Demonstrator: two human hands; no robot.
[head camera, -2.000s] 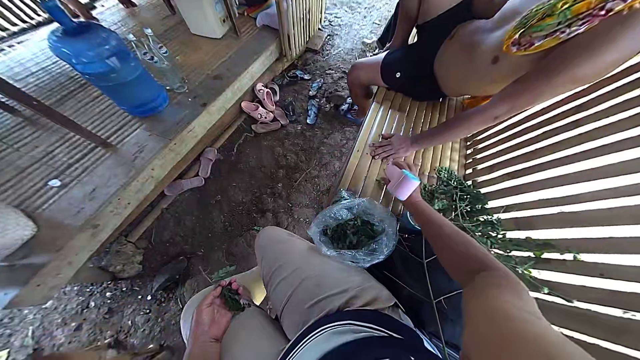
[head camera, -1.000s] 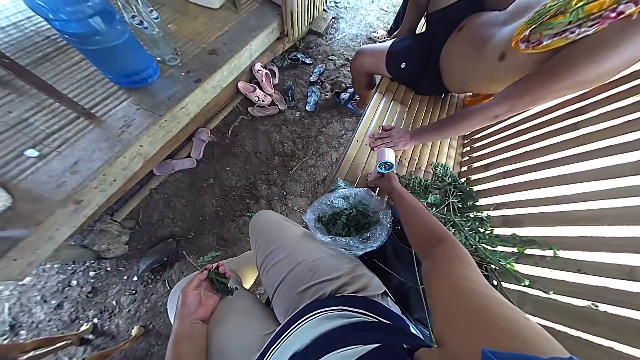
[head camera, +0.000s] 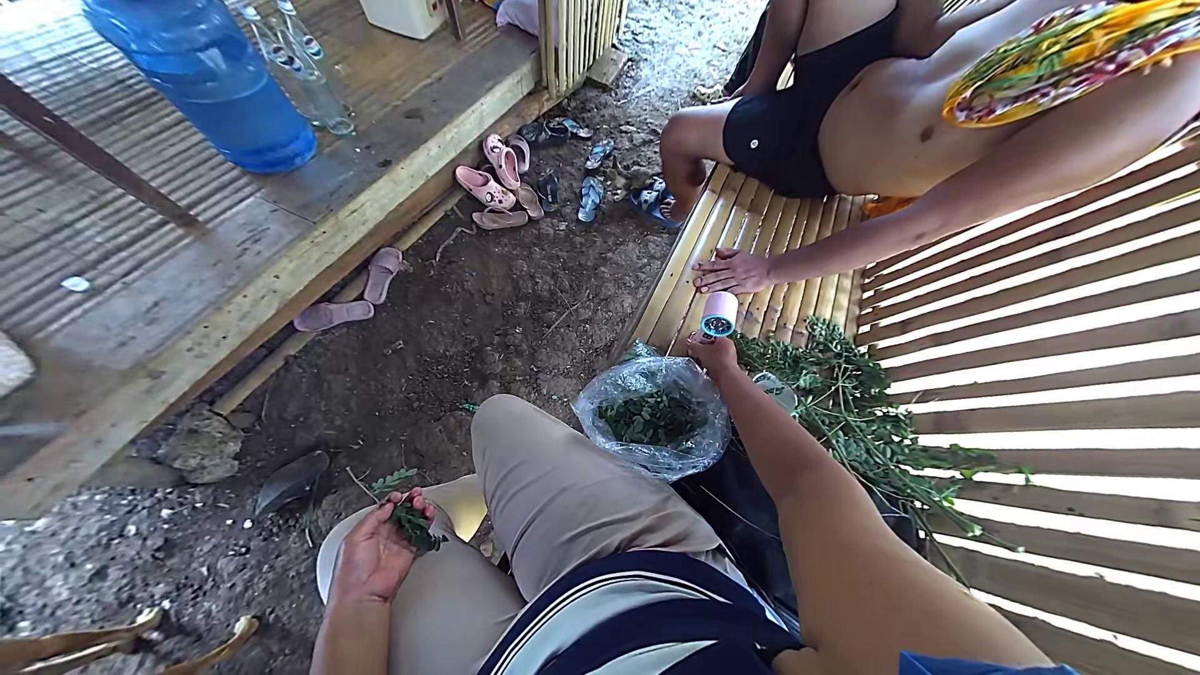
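Note:
My left hand (head camera: 382, 548) rests palm up over my left thigh, its curled fingers around a small bunch of green leaves (head camera: 412, 523). With the arm stretched out over the bamboo bench, my right hand (head camera: 714, 354) grips a pink portable fan (head camera: 720, 309), whose round blue-rimmed end faces toward me. Just below that hand sits a clear plastic bag (head camera: 600, 412) of loose green leaves (head camera: 652, 416). Cut leafy branches (head camera: 844, 394) lie to its right, against the slats. A clear container (head camera: 776, 392) shows partly behind my right forearm.
A person sits on the bamboo bench (head camera: 689, 272), one hand (head camera: 733, 272) flat on it near the fan. Slippers and clogs (head camera: 487, 187) lie on the dirt ground beside a raised wooden floor edge (head camera: 394, 192). On that floor stand a blue water jug (head camera: 211, 89) and glass bottles (head camera: 305, 75).
My right hand has turned the fan, which was tilted differently two seconds ago; its round end now shows. My left hand still holds leaves.

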